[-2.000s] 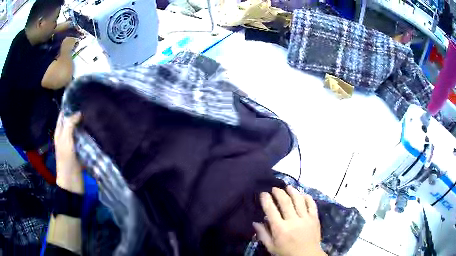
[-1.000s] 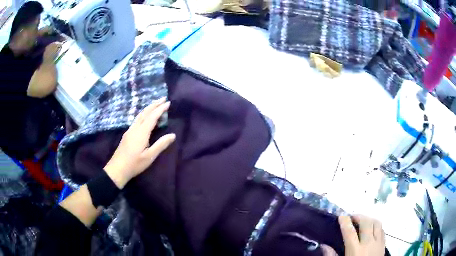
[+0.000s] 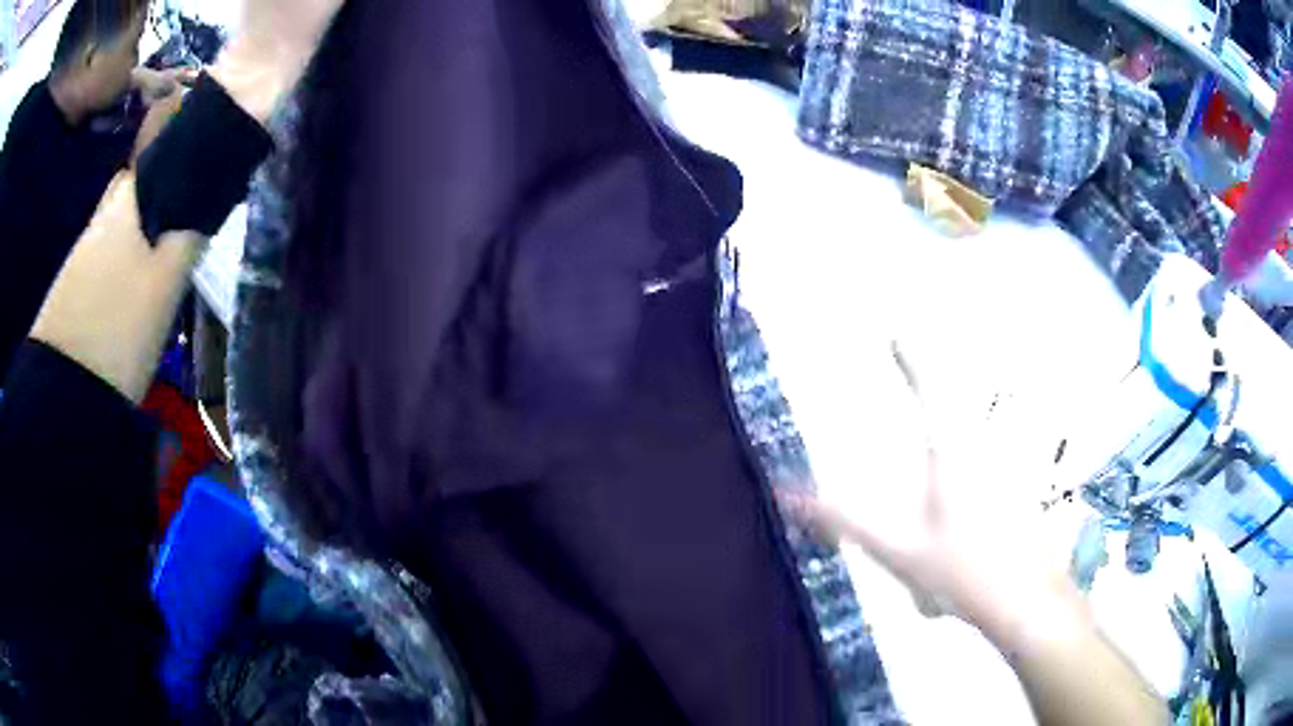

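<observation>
A garment with dark purple lining (image 3: 567, 426) and a fuzzy plaid edge (image 3: 773, 426) hangs and spreads across the middle of the view. My left hand (image 3: 277, 50) is at the top left, cut off by the picture's top edge, at the garment's raised upper part; its fingers are hidden. My right hand (image 3: 922, 546) is blurred, with fingers spread and fingertips at the right plaid edge. A small pale mark (image 3: 655, 288) shows on the lining.
A white sewing machine (image 3: 1184, 383) stands at the right, with scissors (image 3: 1212, 645) below. Folded plaid pieces (image 3: 964, 107) and a tan scrap (image 3: 947, 199) lie at the far side. A person (image 3: 64, 156) sits at the left, above a blue bin (image 3: 206, 582).
My left hand has moved up to the top edge and the garment has risen with it, its lining now stretched upward. My right hand has moved up and left from the lower right.
</observation>
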